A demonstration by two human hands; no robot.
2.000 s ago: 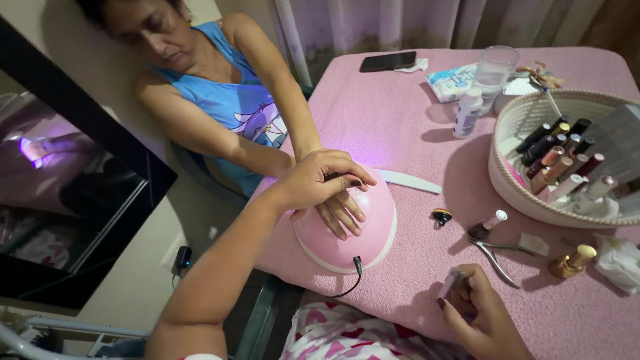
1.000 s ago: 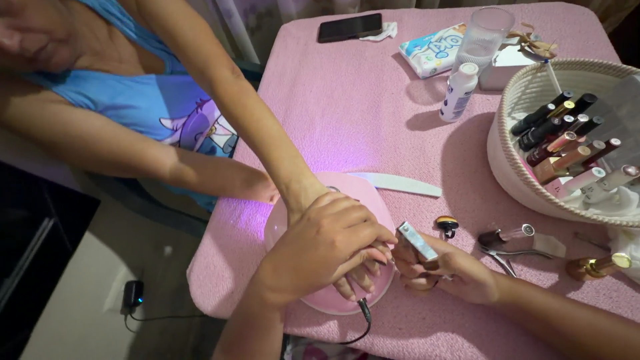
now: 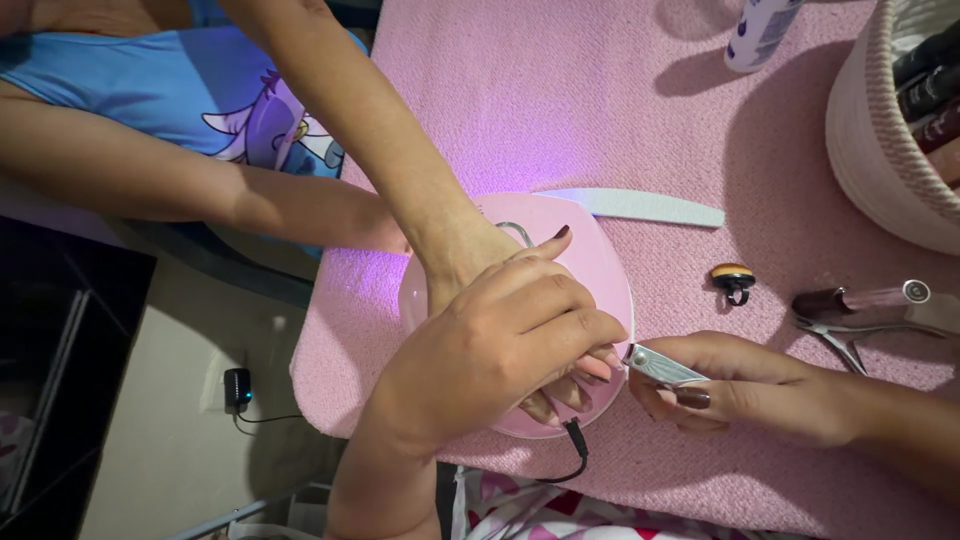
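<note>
A pink dome-shaped nail lamp point(image 3: 600, 277) stands on the pink towel, with violet light spilling from its far side. Over it, my left hand point(image 3: 502, 337) grips the fingers of the other person's hand point(image 3: 465, 247), which rests on top of the dome. The person's other hand reaches to the lamp's lit opening and is partly hidden. My right hand point(image 3: 727, 390) holds a metal nail clipper point(image 3: 664, 365) between thumb and fingers, its tip close to one of the person's fingertips. A white curved nail file point(image 3: 645, 206) lies behind the lamp, partly hidden by it.
To the right lie a black ring with a round orange top point(image 3: 733, 276), a dark polish bottle point(image 3: 821, 302) and metal cuticle nippers point(image 3: 844, 341). Farther back stand a white bottle point(image 3: 761, 34) and a woven basket point(image 3: 862, 150) of polish bottles. A black cable point(image 3: 581, 450) runs from the lamp.
My right hand with the clipper has moved left to the person's fingertips. My left hand has closed around the person's fingers. The view has moved closer and lower.
</note>
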